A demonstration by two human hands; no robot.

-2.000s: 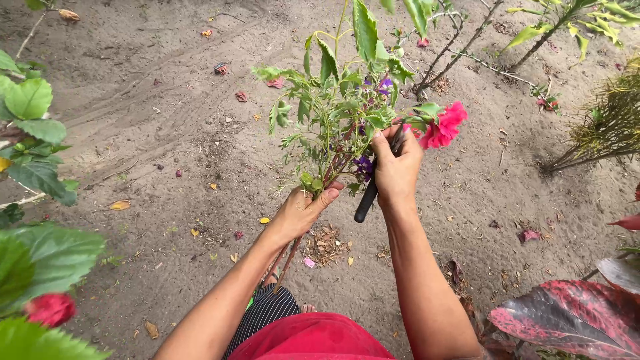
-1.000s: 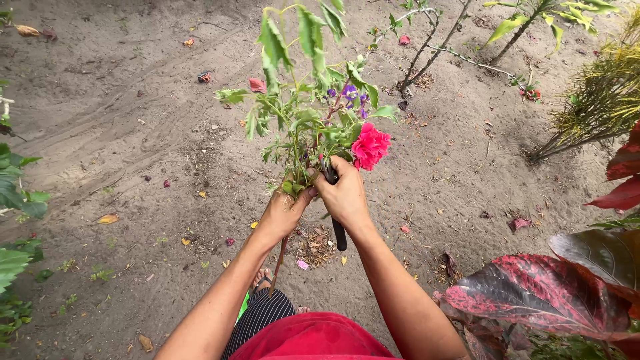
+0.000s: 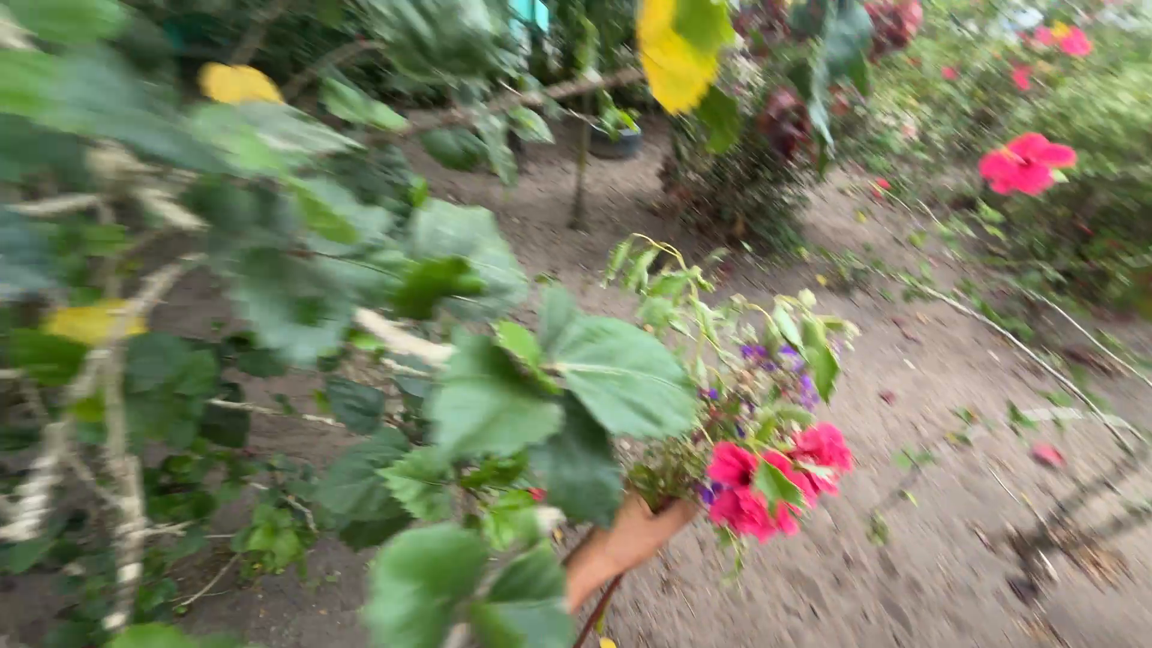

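My left hand [image 3: 643, 531] is closed around the stems of a bunch of cut flowers and leafy sprigs, right of centre and low in the view. Pink hibiscus-like blooms [image 3: 751, 486] hang on the bunch's lower right side, with small purple flowers [image 3: 796, 373] above them and drooping green leaves [image 3: 670, 288] at the top. A long brownish stem [image 3: 598, 612] points down below the hand. Large toothed green leaves [image 3: 621, 373] of a shrub partly cover my left wrist and forearm. My right hand and the black-handled tool do not show.
The leafy shrub with pale branches [image 3: 121, 450] fills the left side, near the camera. Yellow leaves [image 3: 679, 58] hang at the top. Sandy ground [image 3: 855, 576], a thin bare branch [image 3: 1026, 351], a dark pot [image 3: 615, 142] and a pink bloom on a bush [image 3: 1026, 164] lie beyond.
The view has swung strongly from the ground toward the shrub. My right hand and the black-handled tool have left the view. My left hand still holds the bunch, which now shows more pink blooms.
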